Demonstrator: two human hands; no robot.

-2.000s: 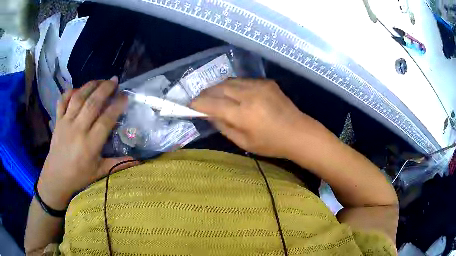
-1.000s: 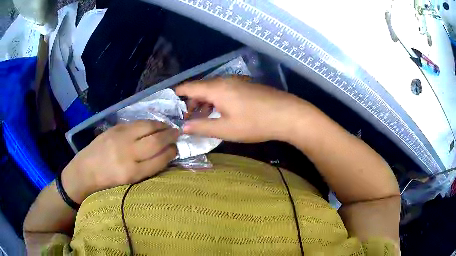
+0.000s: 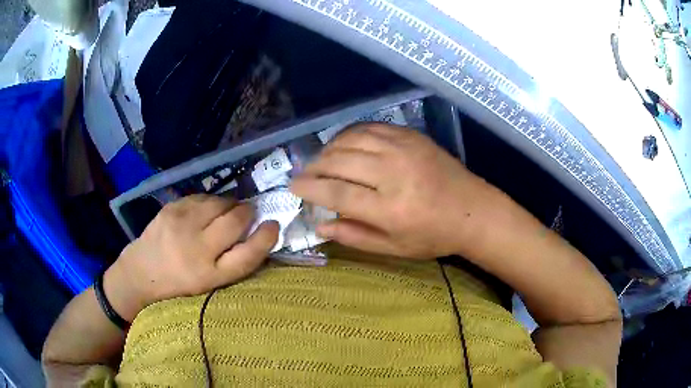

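Note:
A shallow grey drawer [image 3: 220, 161] is pulled out above my lap, under the table edge. Small clear plastic bags with white printed labels [image 3: 277, 206] lie in it between my hands. My left hand [image 3: 201, 244] is at the drawer's near left part, thumb and fingers against a white label piece. I cannot tell whether it grips it. My right hand [image 3: 394, 189] is over the drawer's right part, fingers bent toward the bags and slightly blurred. Its fingertips are partly lost among the plastic, so its hold is unclear.
The white machine table [image 3: 530, 45] curves across the upper right, with a printed ruler [image 3: 485, 79] along its front edge. A blue and red slim tool [image 3: 667, 108] lies on it. Black fabric [image 3: 186, 76], white sheets [image 3: 114, 83] and blue material [image 3: 38, 167] are at the left.
The large clear bag and white piece held earlier are no longer raised. The drawer's rim and labelled bags show more. My right hand has spread over the drawer; my left hand stays at the left.

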